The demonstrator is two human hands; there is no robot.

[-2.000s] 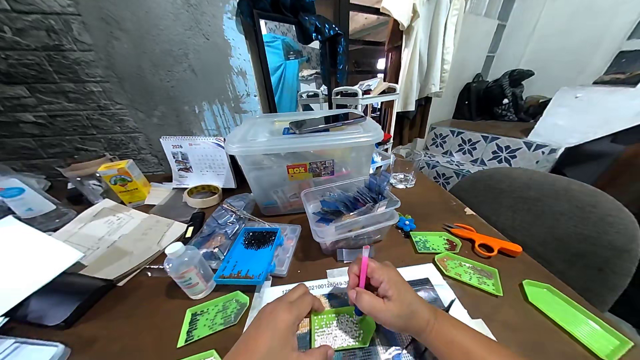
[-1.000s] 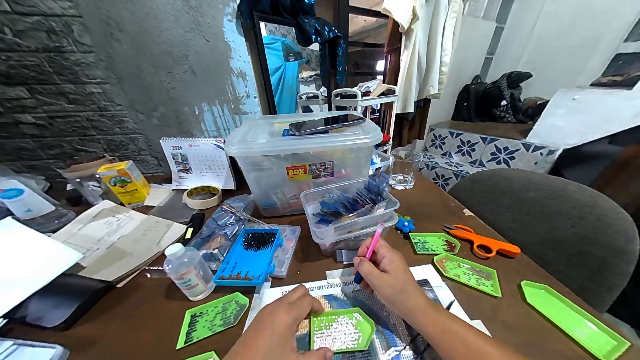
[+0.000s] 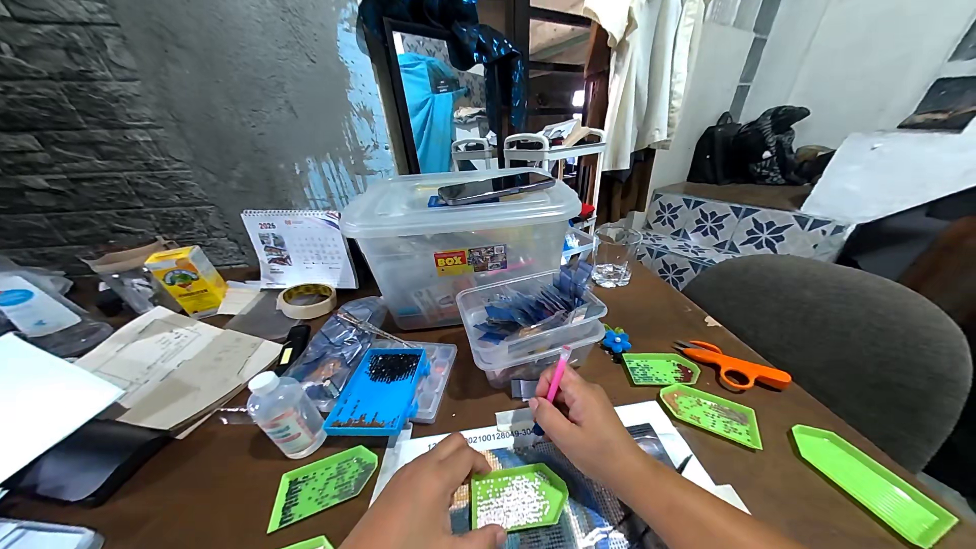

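Note:
My left hand (image 3: 431, 499) grips the left side of a green plastic tray (image 3: 518, 497) filled with white diamond-painting drills, held over a diamond-painting canvas (image 3: 549, 450). In my right hand (image 3: 583, 419) is a pink drill pen (image 3: 559, 374), its dark blue end pointing down at the upper part of the canvas. More green trays with drills lie around: one (image 3: 322, 488) at left, one (image 3: 660, 369) and another (image 3: 711, 414) at right. A blue tray (image 3: 376, 392) holds black and brown drills.
A lidded clear plastic box (image 3: 465, 229) stands behind an open container (image 3: 534, 316) of small bags. Orange-handled scissors (image 3: 736, 367) and a ridged green tray (image 3: 873, 484) lie right. A plastic bottle (image 3: 286, 415), masking tape (image 3: 306, 300) and papers are left; a glass (image 3: 614, 255) stands behind.
My right hand with the pink pen has moved from over the white-drill tray to the upper part of the canvas. My left hand still holds the tray.

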